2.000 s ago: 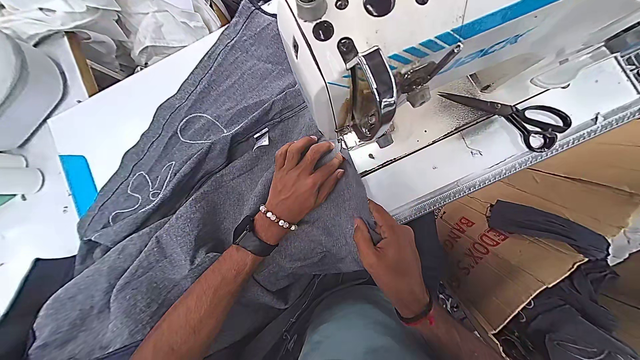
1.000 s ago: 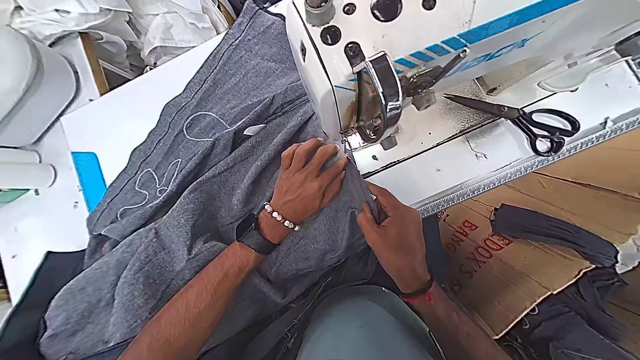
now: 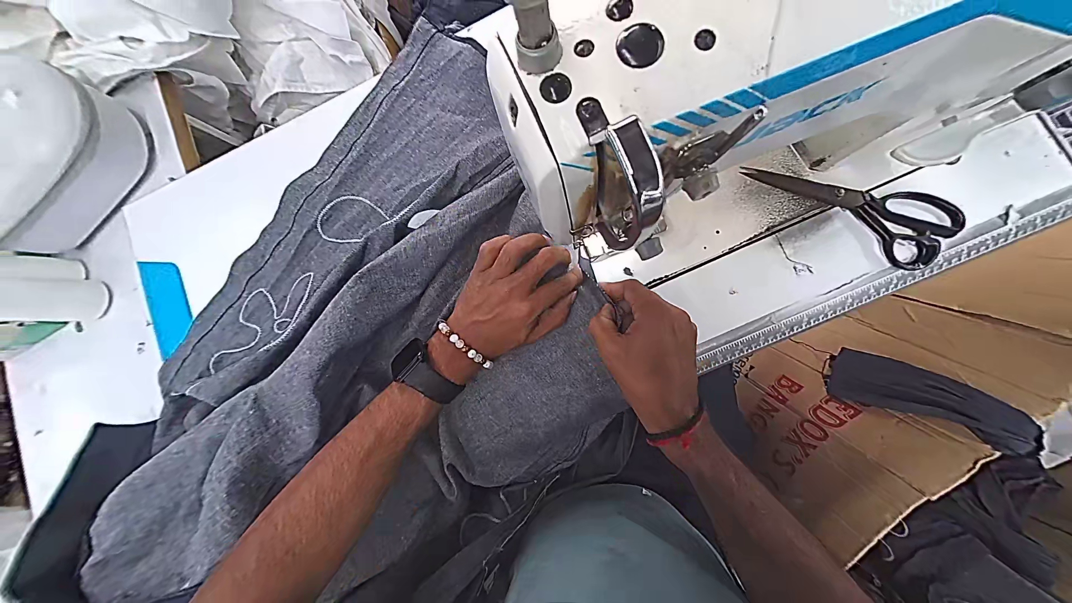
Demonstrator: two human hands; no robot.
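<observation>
Grey denim-like fabric (image 3: 360, 327) spreads over the table and hangs toward my lap, with loose white thread lying on it. My left hand (image 3: 511, 297) presses flat on the fabric, its fingertips beside the presser foot (image 3: 593, 243) of a white and blue Jack sewing machine (image 3: 670, 75). Just right of the foot, my right hand (image 3: 649, 347) pinches the fabric's edge between thumb and fingers. The needle's tip is too small to make out. Black-handled fabric shears (image 3: 871, 205) lie on the machine bed, blades partly apart, to the right of my hands.
A measuring tape (image 3: 796, 322) runs along the table's front edge. Below it on the right lies printed cardboard (image 3: 846, 444) with dark cloth pieces (image 3: 930, 394) on it. White cloth (image 3: 285, 50) is heaped at the upper left, near white cones (image 3: 50, 299) and a rounded white object (image 3: 67, 159).
My right hand has moved up along the fabric edge, closer to the presser foot and my left fingertips. My left hand stays on the fabric. The shears have not moved on the bed.
</observation>
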